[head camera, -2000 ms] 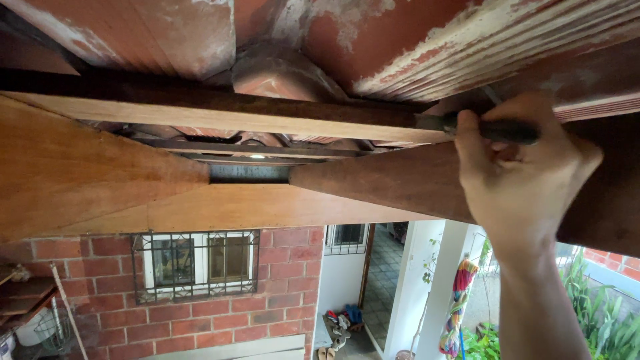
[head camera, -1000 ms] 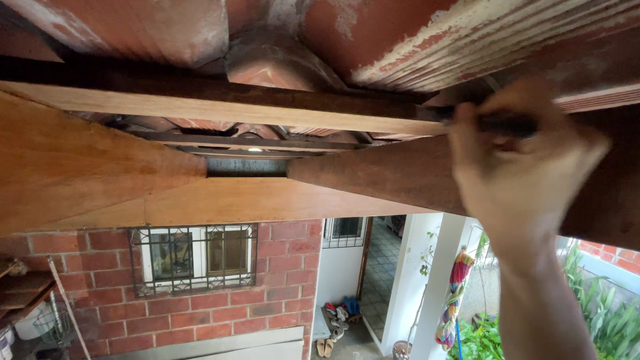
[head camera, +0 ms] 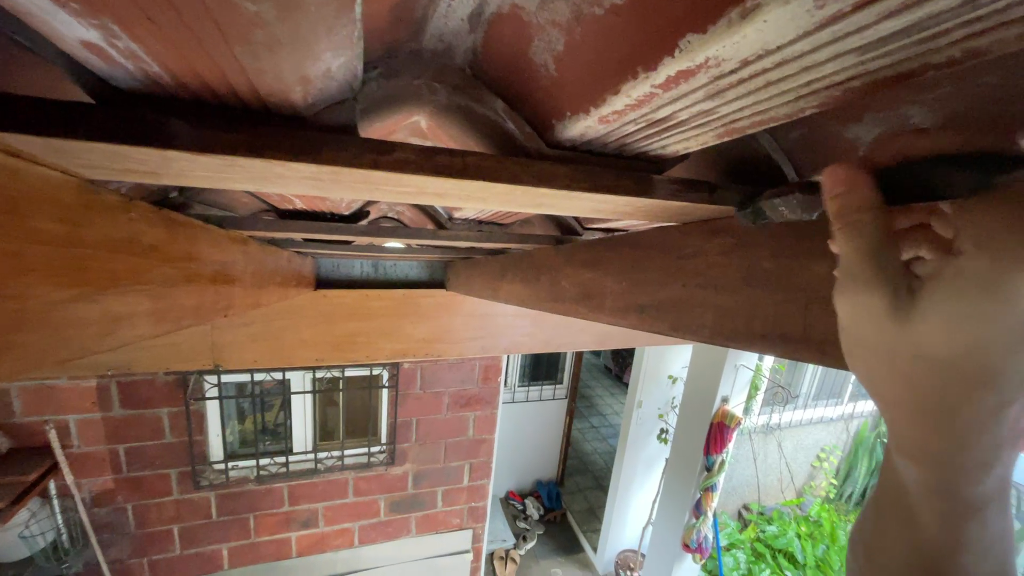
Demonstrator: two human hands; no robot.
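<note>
On the right, my right hand (head camera: 920, 264) is closed around a dark, blurred handle (head camera: 952, 178) held roughly level, thumb toward the batten. Its tip, which looks like a brush or a wad of greyish material (head camera: 788, 205), touches the right end of a wooden roof batten (head camera: 448, 178), by the brown-stained rafter (head camera: 680, 280). What kind of tool it is, I cannot tell. Clay roof tiles (head camera: 640, 72) with pale stains lie just above the batten. My left hand is not in view.
A varnished wooden beam (head camera: 144, 272) runs at the left. Below are a brick wall (head camera: 272, 512) with a barred window (head camera: 296, 416), an open doorway (head camera: 600, 432), shoes on the floor (head camera: 528, 520), a white post (head camera: 688, 464), a colourful hanging cloth (head camera: 710, 488) and green plants (head camera: 784, 536).
My right hand stays at the right end of the batten with the dark handle in its grip. It looks nearer and further right in the view now.
</note>
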